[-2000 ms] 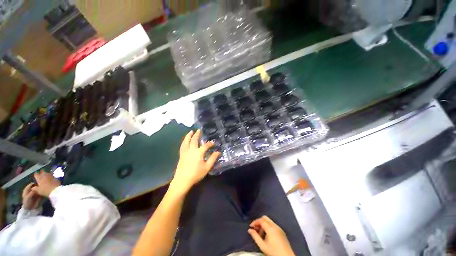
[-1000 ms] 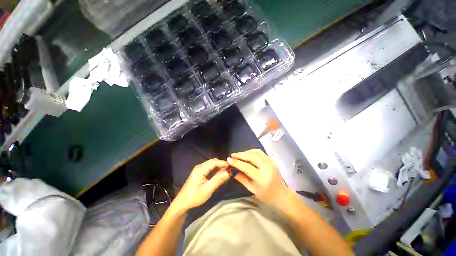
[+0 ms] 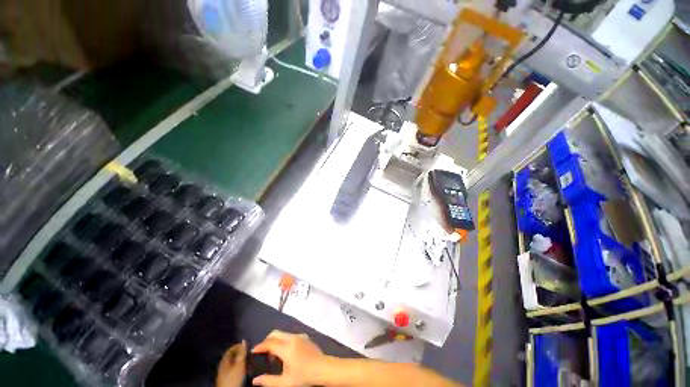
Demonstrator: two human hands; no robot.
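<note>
A small black housing (image 3: 263, 364) is between my two hands at the bottom, low over my lap. My left hand (image 3: 232, 366) is partly cut off by the lower edge, its fingers on the housing's left side. My right hand (image 3: 291, 357) has its fingers curled over the housing's right side. The clear blister tray (image 3: 144, 264) with rows of black housings lies on the bench at the left. The white dispensing machine (image 3: 333, 249) stands ahead, with its orange dispensing head (image 3: 448, 94) over a small metal fixture (image 3: 408, 162).
A black teach pendant (image 3: 451, 200) and crumpled tissue (image 3: 433, 246) are on the machine's right side. A red emergency stop (image 3: 401, 319) is on its front edge. A fan (image 3: 236, 26) and white controller (image 3: 324, 38) stand behind. Blue bins (image 3: 598, 234) fill a rack at right.
The view has swung right, bringing the dispensing head, pendant and bins into sight; the coworker is out of view. My hands remain together on a small dark part, now lower in the picture.
</note>
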